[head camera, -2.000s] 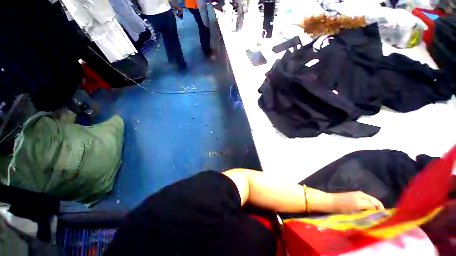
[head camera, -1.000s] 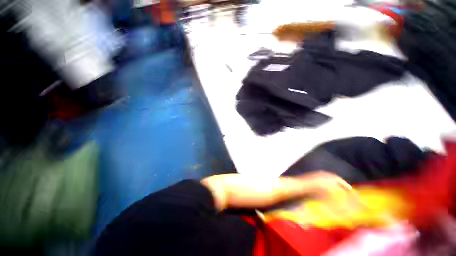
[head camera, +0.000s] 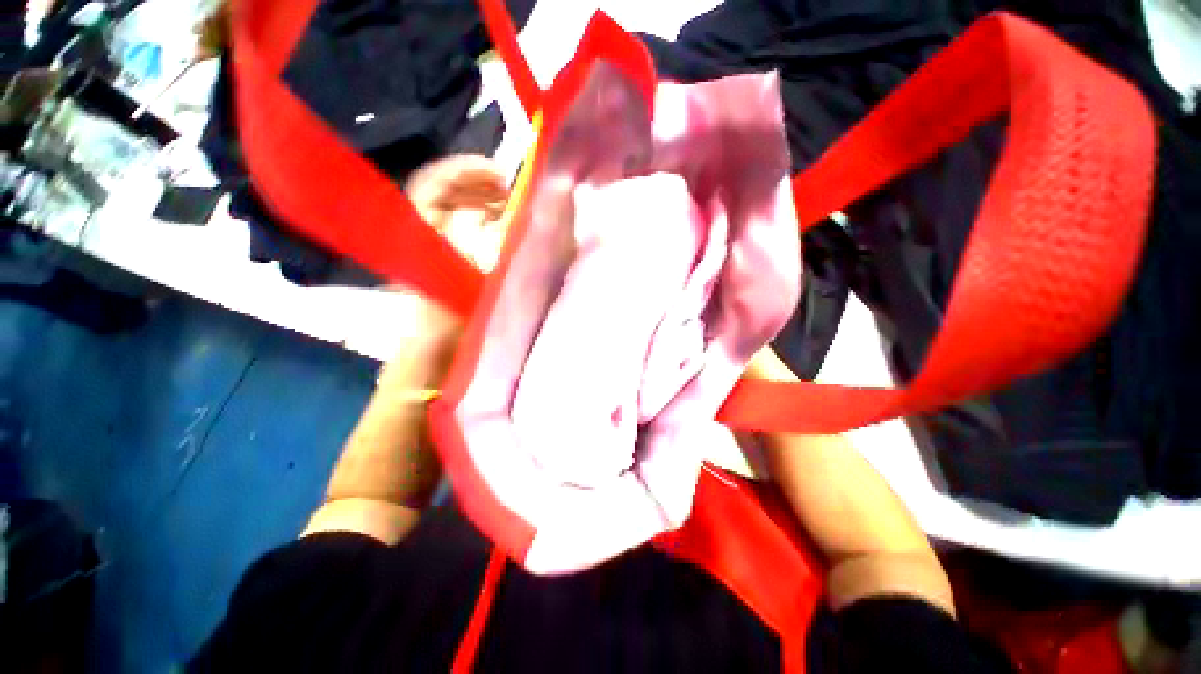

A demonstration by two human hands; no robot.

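A red bag [head camera: 454, 441] stands open towards me in the middle of the view, its pinkish-white inside showing. A crumpled white cloth or wrapping [head camera: 599, 316] lies in it. Two wide red handles [head camera: 1040, 250] loop out to the left and right. My left hand [head camera: 464, 198] is at the bag's far left side, fingers curled at its yellow-edged outer face, partly behind a handle. My right forearm reaches up behind the bag's right side; the right hand is hidden by bag and handle.
Dark garments [head camera: 1054, 435] lie on the white table [head camera: 310, 310] behind and right of the bag. Clear plastic and small items [head camera: 112, 132] lie at the upper left. Blue floor [head camera: 198, 408] is at left. Red apron straps [head camera: 757, 553] hang below the bag.
The view has swung to the right and down. The bag, earlier low at the right under my left hand, is now central with its mouth open and handles up. My right forearm has come into view.
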